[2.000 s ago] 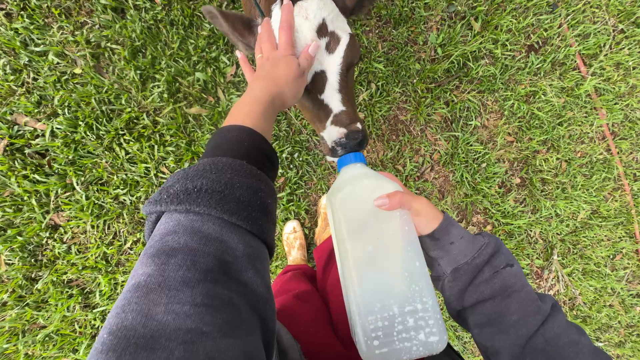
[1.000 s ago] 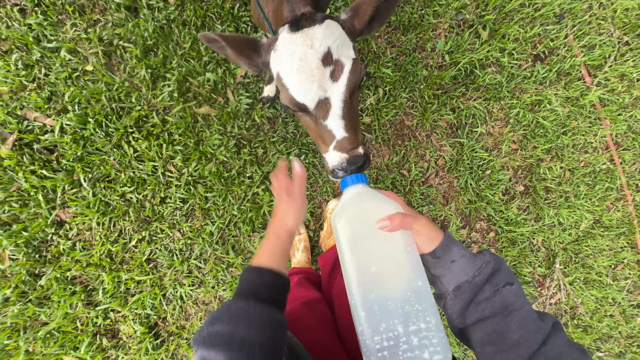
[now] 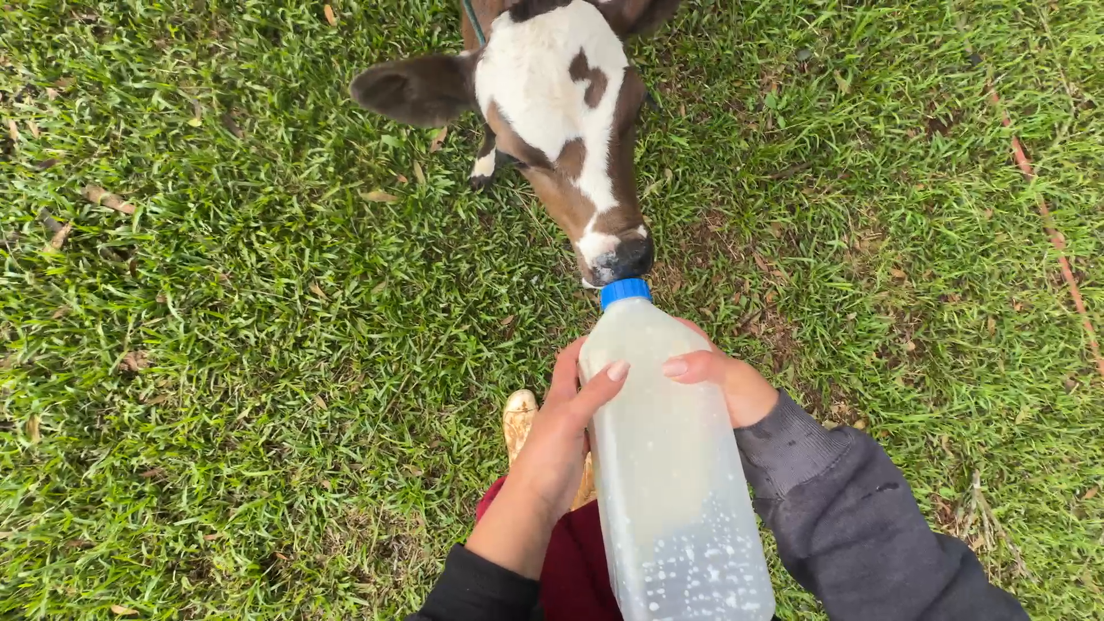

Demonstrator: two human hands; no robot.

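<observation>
A brown and white calf (image 3: 561, 112) has its muzzle at the blue cap (image 3: 625, 291) of a translucent plastic bottle (image 3: 677, 483) with whitish liquid inside. My left hand (image 3: 565, 423) grips the bottle's left side near the shoulder, thumb on its front face. From the right side, my right hand (image 3: 720, 375) holds the bottle at about the same height, its fingers mostly hidden behind it. The bottle tilts with its cap end toward the calf. Whether a teat sits on the cap is hidden by the calf's mouth.
Grass (image 3: 259, 345) with scattered dry leaves covers the ground. A reddish line, perhaps a rope or hose (image 3: 1048, 224), lies along the right. Below my hands are my light, stained shoes (image 3: 519, 423) and dark red trousers (image 3: 578, 561). A green cord (image 3: 473, 24) is at the calf's neck.
My left hand was on the calf's forehead, then came away and down, and is now closed on the bottle. My right hand has kept its hold. The calf's muzzle has stayed at the cap.
</observation>
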